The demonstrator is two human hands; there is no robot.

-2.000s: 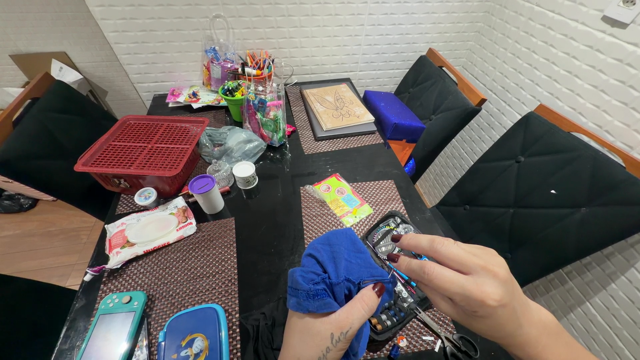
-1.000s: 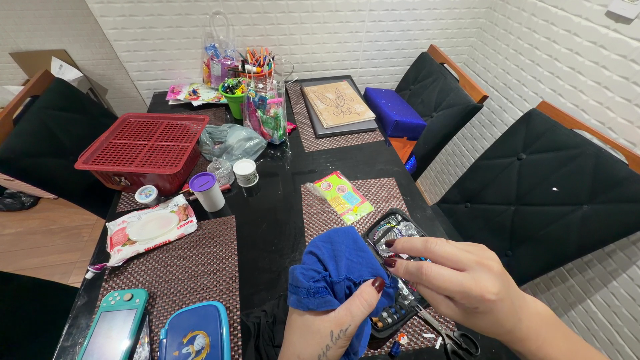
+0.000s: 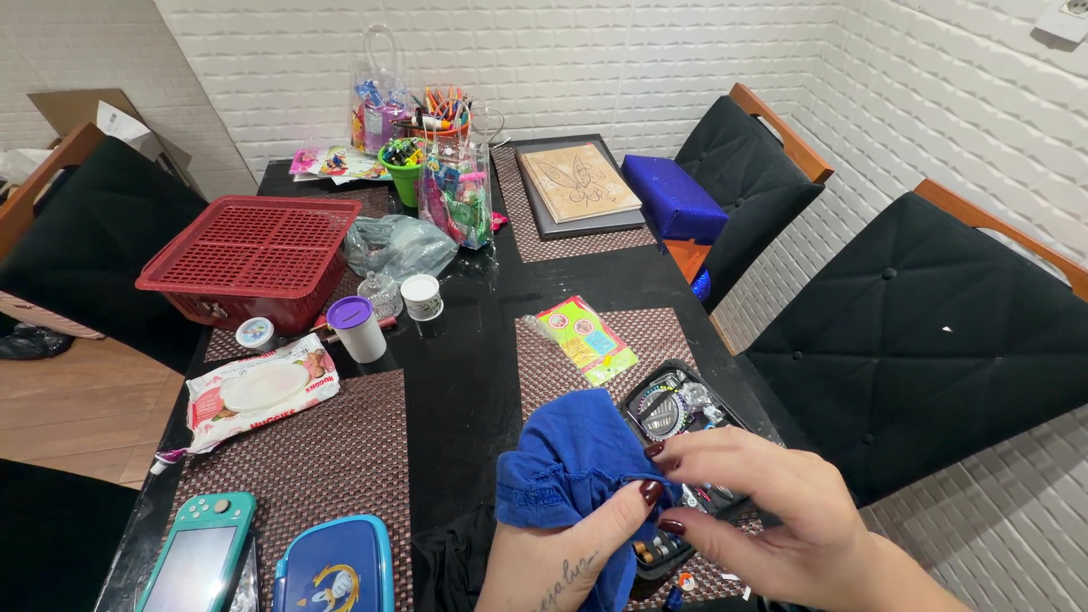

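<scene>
Bunched blue fabric (image 3: 571, 450) with a stitched seam is draped over my left hand (image 3: 565, 548), its thumb pressing the cloth's right edge. My right hand (image 3: 765, 510) is at that same edge, fingertips bent close to the left thumb; whether it pinches the cloth or a needle I cannot tell. Under and behind the right hand lies an open black sewing kit case (image 3: 633, 399) with a ring of colored-head pins (image 3: 663, 411) and thread spools (image 3: 654, 548), partly hidden. Black fabric (image 3: 455, 557) lies left of my left wrist.
Beyond the hands is a green and yellow packet (image 3: 595, 344) on a woven placemat. At left are a red basket (image 3: 255, 255), wipes pack (image 3: 263, 393), purple-lidded container (image 3: 357, 331), handheld console (image 3: 200, 552) and blue case (image 3: 336, 565). Chairs (image 3: 918, 340) stand along the right side.
My right hand, over the sewing kit to the right of the cloth before, has come in to the cloth's edge by my left thumb. The scissors seen earlier beside the kit are now out of sight.
</scene>
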